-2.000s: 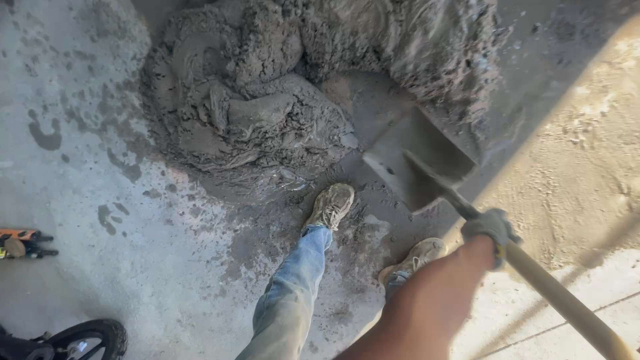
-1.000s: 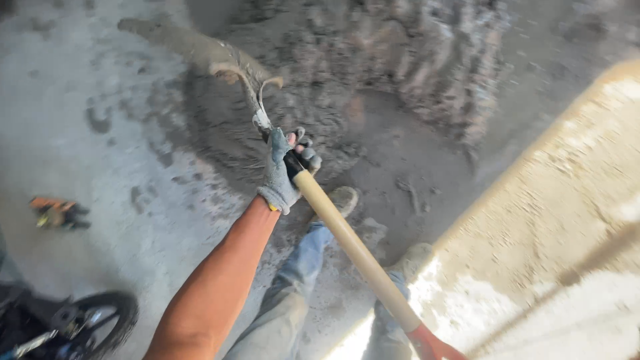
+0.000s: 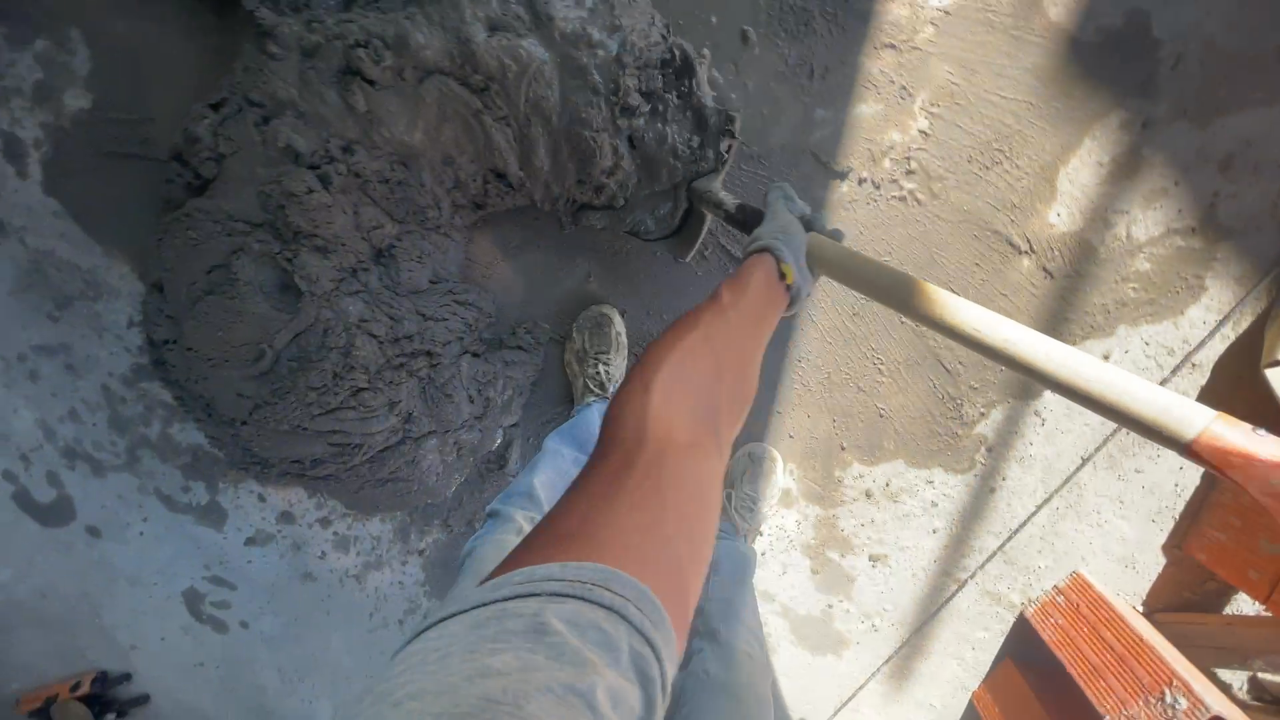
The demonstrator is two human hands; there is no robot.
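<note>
My left hand (image 3: 785,245), in a grey glove, is closed around the lower shaft of a shovel (image 3: 1010,350), just above its metal socket. The shovel's blade (image 3: 700,215) is tilted on edge against the right side of a large heap of wet grey mortar (image 3: 350,270), and part of it is hidden by the mortar. The pale wooden shaft runs down to the right, to a red-orange handle end (image 3: 1240,450) cut off by the frame's edge. My right hand is out of view.
My shoes (image 3: 597,350) stand beside the heap on a wet concrete floor (image 3: 250,580). Thin mortar smears (image 3: 900,380) cover sunlit floor at right. Hollow orange clay bricks (image 3: 1120,650) stand at bottom right. An orange and black object (image 3: 85,695) lies at bottom left.
My left hand and the shovel have swung from the left side to the right side of the heap. The blade, raised one second ago, is now down at the mortar. The view has shifted.
</note>
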